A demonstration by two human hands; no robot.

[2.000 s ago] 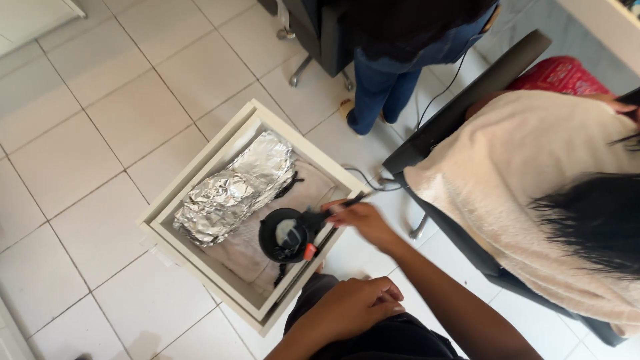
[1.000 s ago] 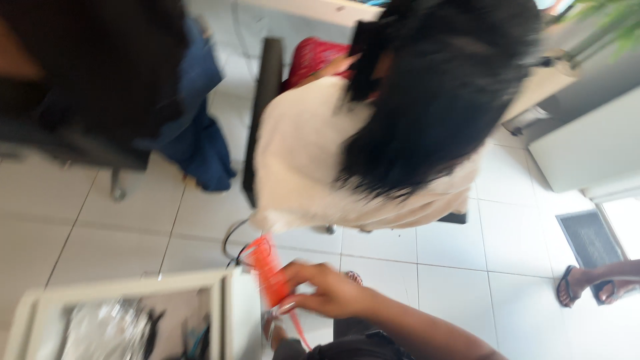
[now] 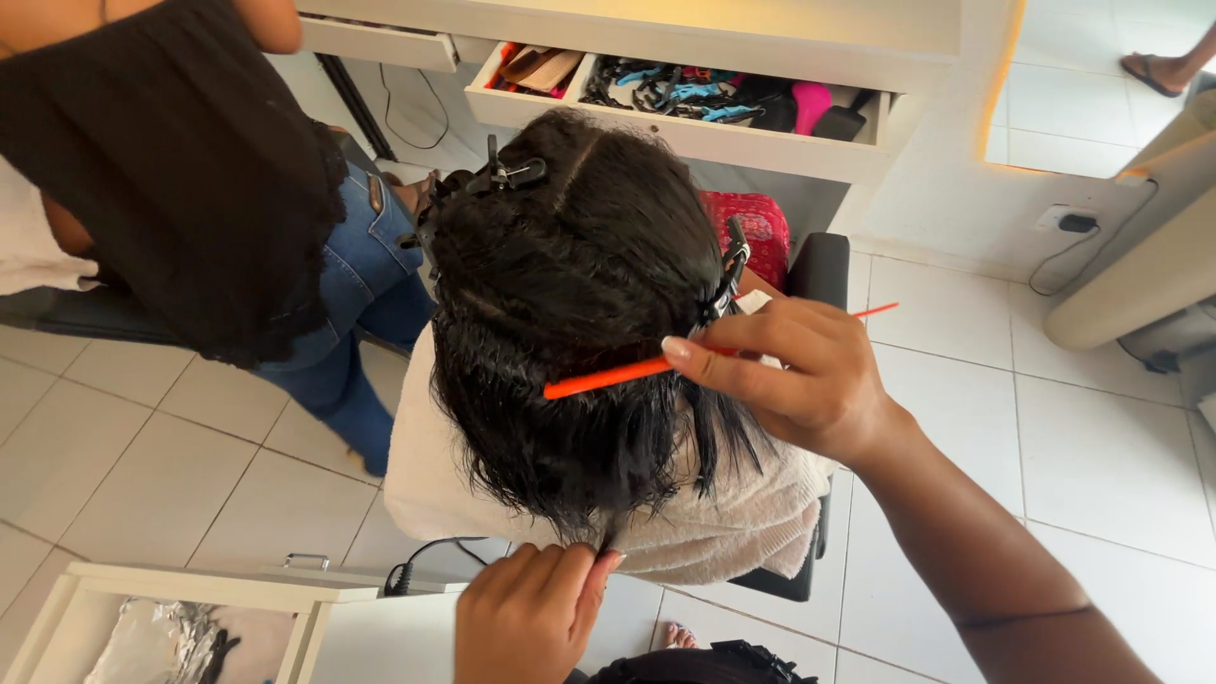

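A seated person's dark, damp hair fills the middle of the view, parted on top, with black hair clips at the upper left and another clip on the right side. My right hand holds an orange tail comb against the back of the hair, its thin tail pointing right. Below, my left hand pinches the ends of a lock at the nape. A beige towel covers the person's shoulders.
An open drawer ahead holds clips and brushes. At lower left stands an open white drawer unit with crumpled foil. Another person in a black top stands at left. The black chair surrounds the seated person; a cable lies behind it.
The view has swung from the foil drawer to the seated person's head. My right hand has moved from beside the drawer to the hair with the orange comb. My left hand now grips hair ends.
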